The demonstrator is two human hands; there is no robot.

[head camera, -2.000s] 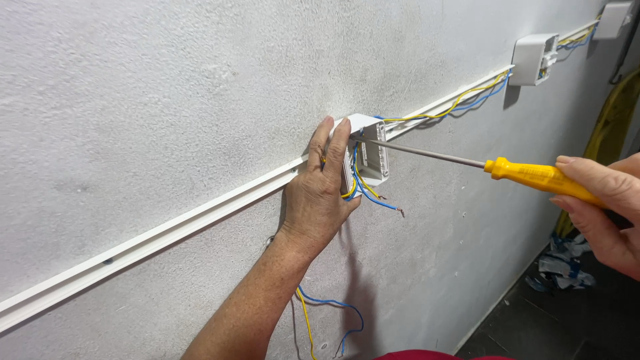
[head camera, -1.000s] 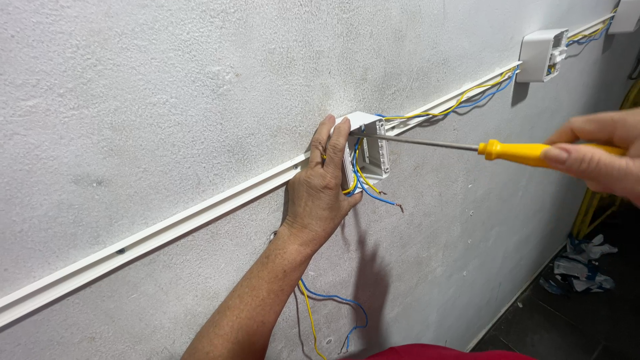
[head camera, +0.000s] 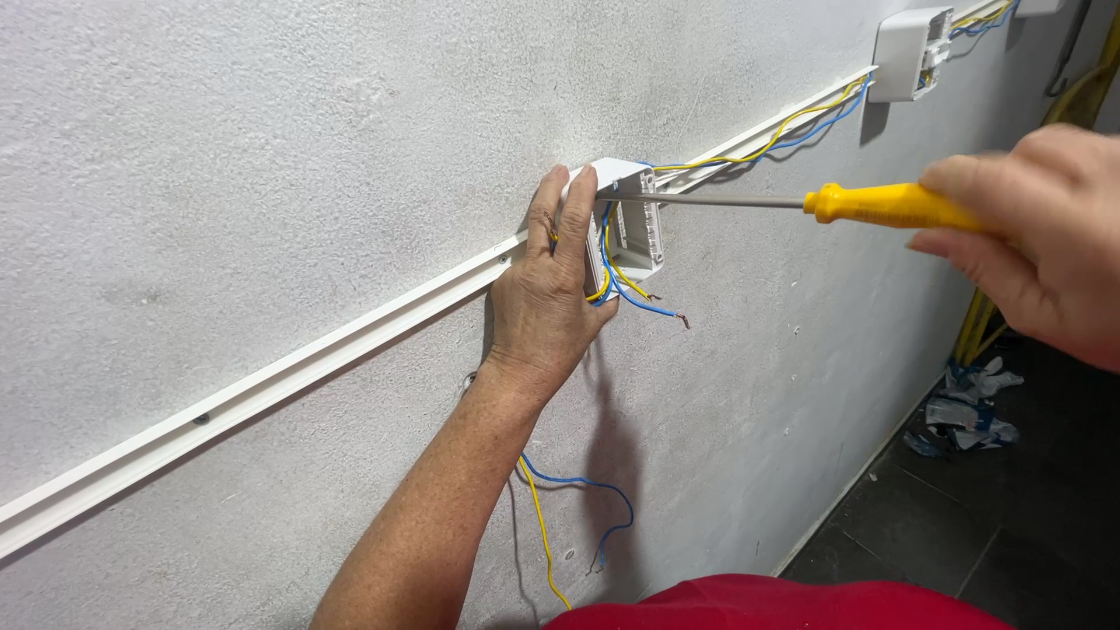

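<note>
My left hand (head camera: 556, 271) grips a white plastic surface-mount electrical box (head camera: 643, 219) and holds it against the wall. Blue (head camera: 646, 306) and yellow wires with bare copper ends stick out of the box's open front. In my right hand (head camera: 1041, 227), slightly blurred, is a screwdriver (head camera: 884, 206) with a yellow handle. Its long metal shaft reaches level into the box; the tip is hidden inside, near my left fingers. White cable trunking (head camera: 350, 359) without its cover meets the box from the left, and more trunking with yellow and blue wires (head camera: 770, 144) leaves it on the right.
A second white box (head camera: 901, 57) sits on the wall at the upper right, with part of another (head camera: 1039, 5) beyond it. Loose yellow and blue wires (head camera: 582, 481) hang below my left forearm. Crumpled plastic packaging (head camera: 971, 411) lies on the dark tiled floor (head camera: 910, 516).
My right hand has shifted its hold on the yellow handle, with the screwdriver shaft still in the box. My left hand stays on the box.
</note>
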